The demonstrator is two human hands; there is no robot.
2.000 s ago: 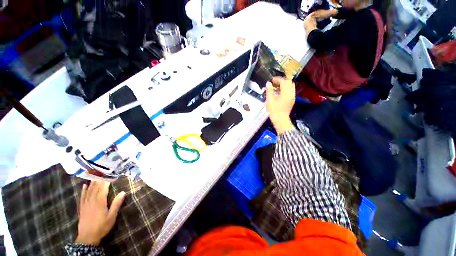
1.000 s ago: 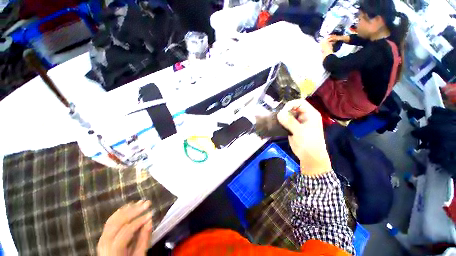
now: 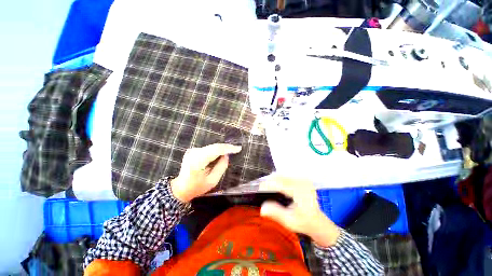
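Note:
The plaid panel (image 3: 172, 108) lies flat left of the needle area (image 3: 272, 110), its right edge close to the presser foot. My left hand (image 3: 202, 170) is on the panel's lower right part, fingers bent, fingertips on the cloth; whether it pinches anything is unclear. My right hand (image 3: 296, 207) is at the table's front edge, below the needle area, blurred and curled; what it holds, if anything, is hidden. Scissors with a green and a yellow loop (image 3: 321, 137) lie right of the needle. A black cut-piece bundle (image 3: 380, 144) lies beside them.
The white machine head (image 3: 421, 64) runs to the right, with a black strip (image 3: 356, 64) draped over it. Crumpled plaid cloth (image 3: 59, 129) hangs at the left. Blue crates (image 3: 81, 215) stand below the front edge, the right one holding a black piece (image 3: 372, 215).
The view has swung left. My right hand has moved from the machine's far right to the front edge near the needle. My left hand has moved from raised over the panel's near edge onto the cloth.

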